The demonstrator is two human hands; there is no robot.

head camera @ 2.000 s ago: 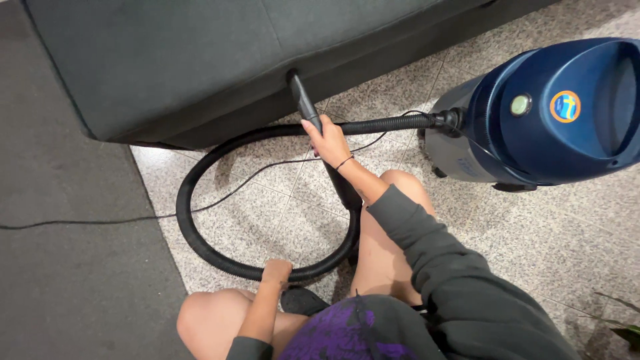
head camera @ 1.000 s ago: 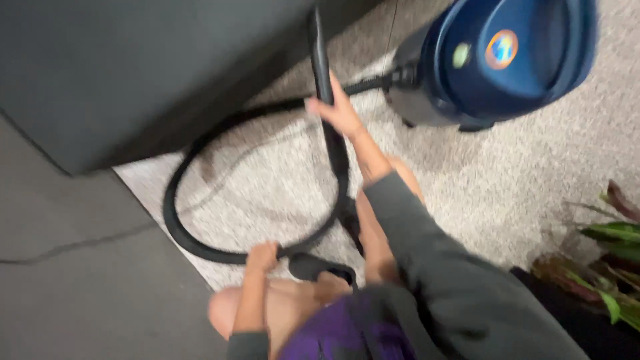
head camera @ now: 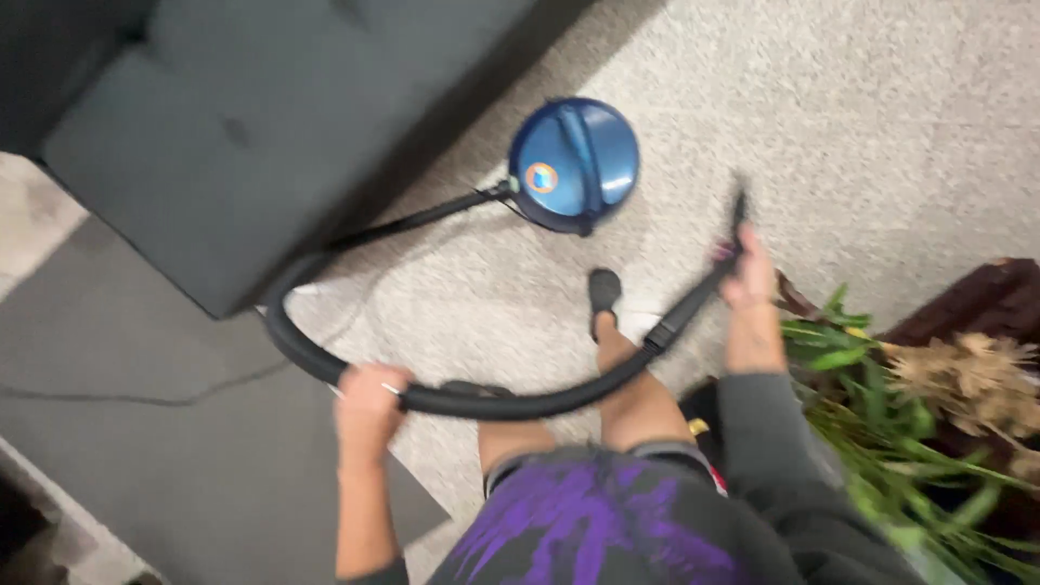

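Note:
My left hand (head camera: 372,410) is closed around the black corrugated vacuum hose (head camera: 520,405) at the lower left of centre. At the right, my right hand (head camera: 751,272) grips the black handle tube (head camera: 691,302) at the hose's end, with a dark narrow nozzle (head camera: 740,201) pointing away from me over the speckled floor. From my left hand the hose bends up beside the sofa and runs to the blue canister vacuum cleaner (head camera: 575,165), which stands on the floor at upper centre. Both hands are somewhat blurred.
A dark grey upholstered sofa (head camera: 268,138) fills the upper left. A grey rug (head camera: 203,455) lies below it, crossed by a thin black cable (head camera: 162,401). Leafy green plants (head camera: 877,406) and dried tan flowers (head camera: 967,382) are close to my right arm.
The view has shifted strongly as I rose from a crouch to standing. My right hand has swung the handle tube away from the sofa to the right. The hose loop has opened out.

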